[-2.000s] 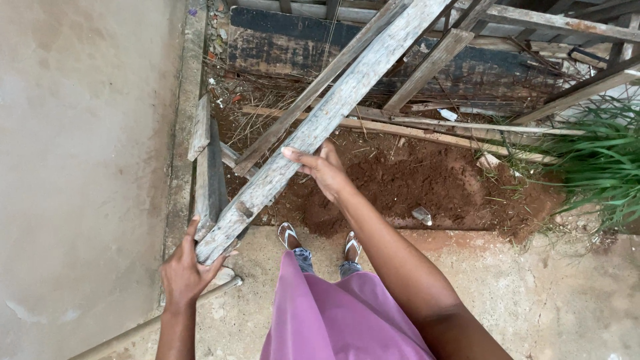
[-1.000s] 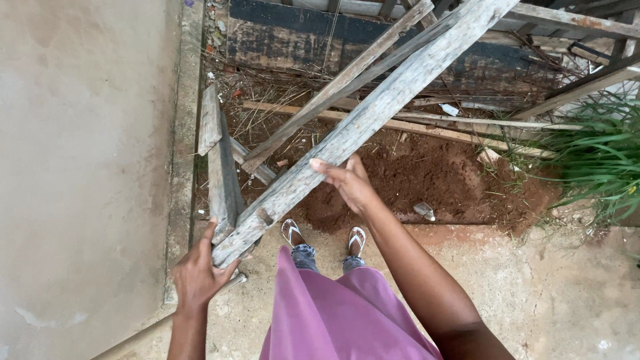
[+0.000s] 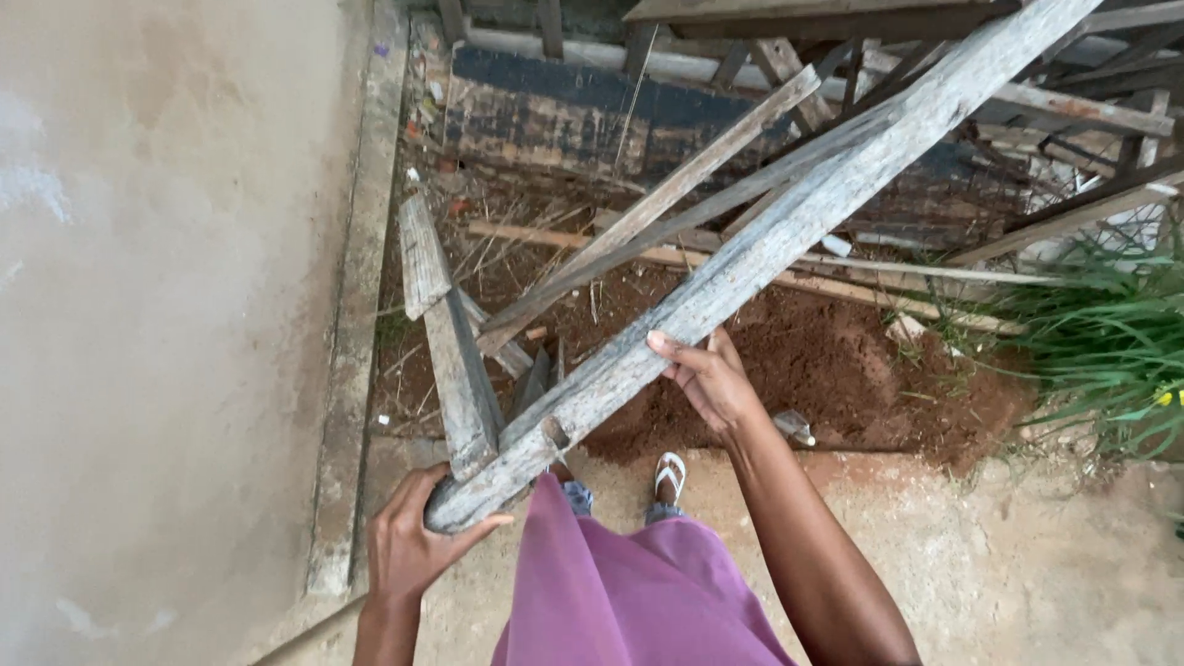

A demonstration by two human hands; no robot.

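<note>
A long weathered wooden beam (image 3: 786,240) runs diagonally from the lower left to the upper right. My left hand (image 3: 421,532) grips its rounded lower end. My right hand (image 3: 708,379) holds the beam farther up, thumb on the top face, fingers around the far side. A short wooden peg (image 3: 553,433) sticks out of the beam near my left hand. Shorter timber (image 3: 458,379) joins or lies against the lower end, with a small block (image 3: 424,254) at its far tip. Thinner wooden bars (image 3: 684,190) slant behind the beam; whether they are fastened to it cannot be told.
A plastered wall (image 3: 166,277) stands at the left, with a concrete ledge (image 3: 356,277) along it. Beyond the reddish soil (image 3: 832,370) lie stacked old timbers (image 3: 1091,106) and a dark board (image 3: 555,102). Long grass (image 3: 1101,324) grows at the right. Concrete paving (image 3: 971,573) is underfoot.
The beam and both hands have shifted rightward in view. Between the beam and the soil, more of the slanting bars now shows. Both hands have kept their hold.
</note>
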